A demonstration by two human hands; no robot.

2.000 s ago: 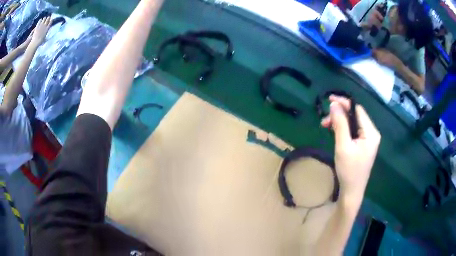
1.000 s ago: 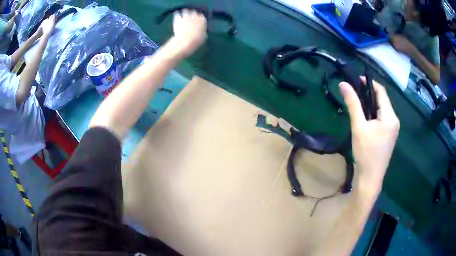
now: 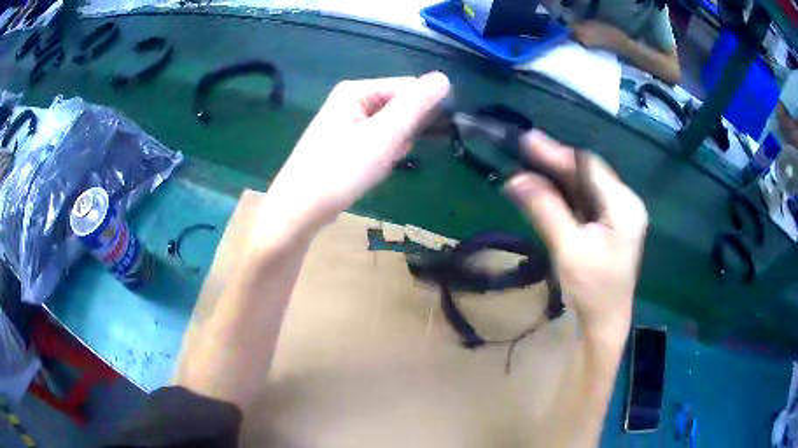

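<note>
My left hand (image 3: 350, 144) is over the belt, its fingertips pinching the near end of a blurred black headband assembly (image 3: 490, 129) with a shiny grey section. My right hand (image 3: 582, 206) grips the other end; its palm side is dark and blurred, so I cannot tell how many pieces it holds. Below the hands, a headband with a thin wire (image 3: 509, 341) lies on the cardboard sheet (image 3: 350, 350), its ends towards me. A second black band (image 3: 499, 271) overlaps its upper part.
The green belt (image 3: 332, 52) carries spaced headbands (image 3: 236, 74). Left are a drinks can (image 3: 114, 241), a plastic bag (image 3: 79, 184) and a thin black arc (image 3: 181, 241). Right are a smartphone (image 3: 647, 378) and small blue object (image 3: 687, 424). A blue tray (image 3: 490, 44) and a person's arm (image 3: 630, 48) are beyond.
My left hand has come back from the far belt towards my right hand; both now meet on one dark piece. The view has turned, showing the phone and more belt at left.
</note>
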